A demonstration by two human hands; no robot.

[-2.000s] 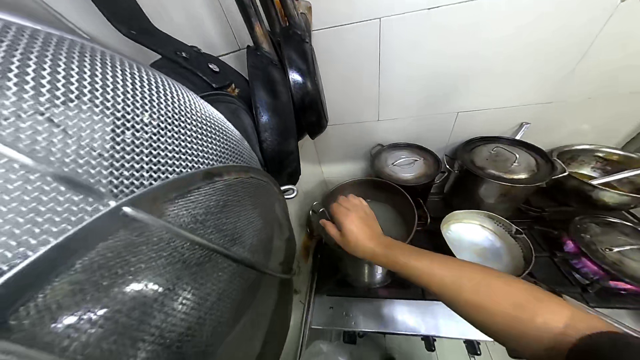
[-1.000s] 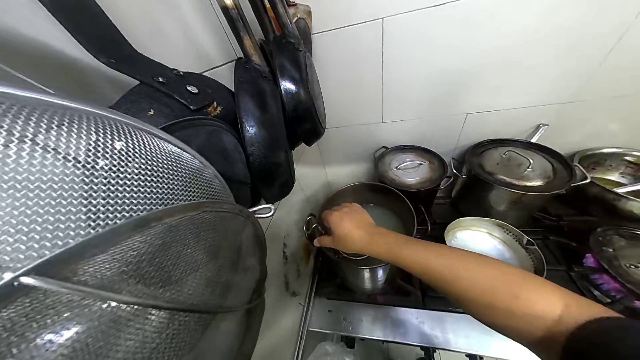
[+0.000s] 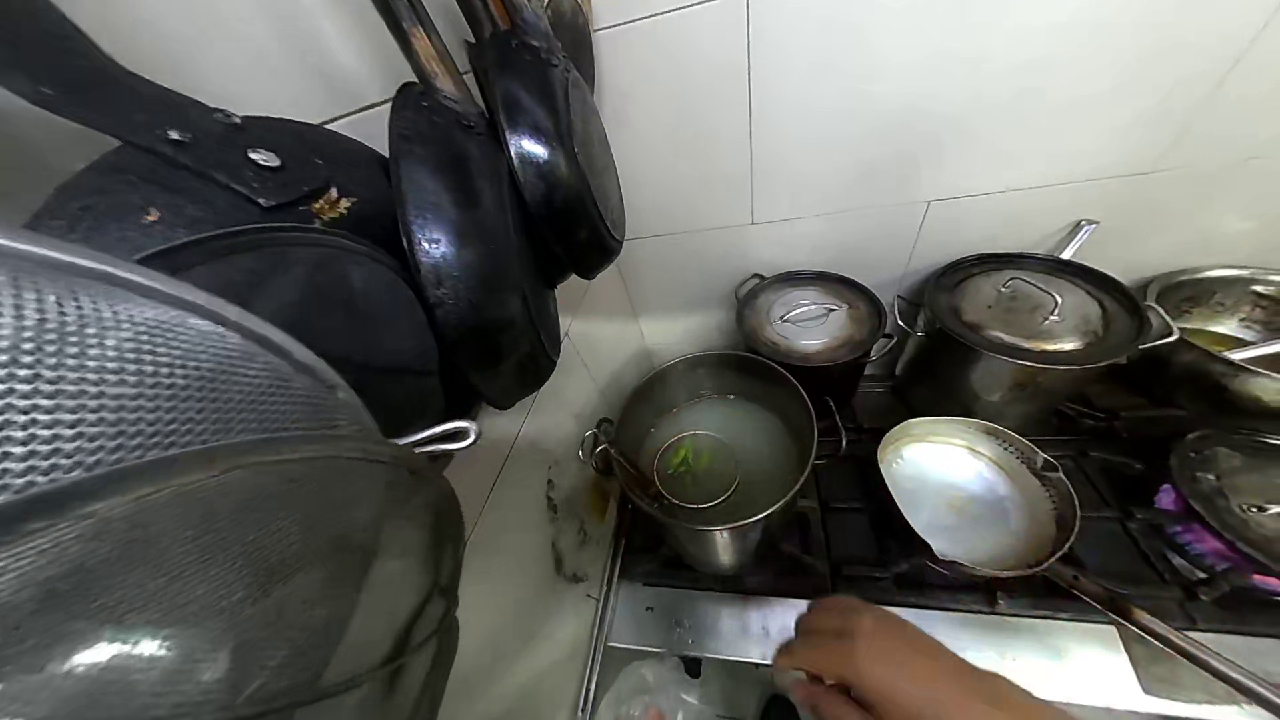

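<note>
My right hand [image 3: 870,655] is low in the view, by the stove's front edge, its fingers curled and blurred; whether they hold anything is hidden. Left of it, a clear plastic bag [image 3: 650,685] is partly in view, with what looks like a fingertip of my left hand [image 3: 655,713] at its bottom. Beyond them stands a tall steel pot [image 3: 722,545] of cloudy liquid. A small round strainer [image 3: 697,432] sits inside it at the left, with green pieces [image 3: 688,459] in its ring.
Lidded pots [image 3: 812,318] [image 3: 1035,310] stand along the wall. A metal ladle-like pan [image 3: 975,495] with a long handle rests right of the tall pot. A flame [image 3: 1205,535] burns under a covered pan [image 3: 1235,480] at the right. Black pans [image 3: 465,240] and large mesh strainers [image 3: 160,370] hang at the left.
My right hand has left the tall pot's left rim and moved down toward the stove's front edge. The strainer with green pieces now shows in the pot.
</note>
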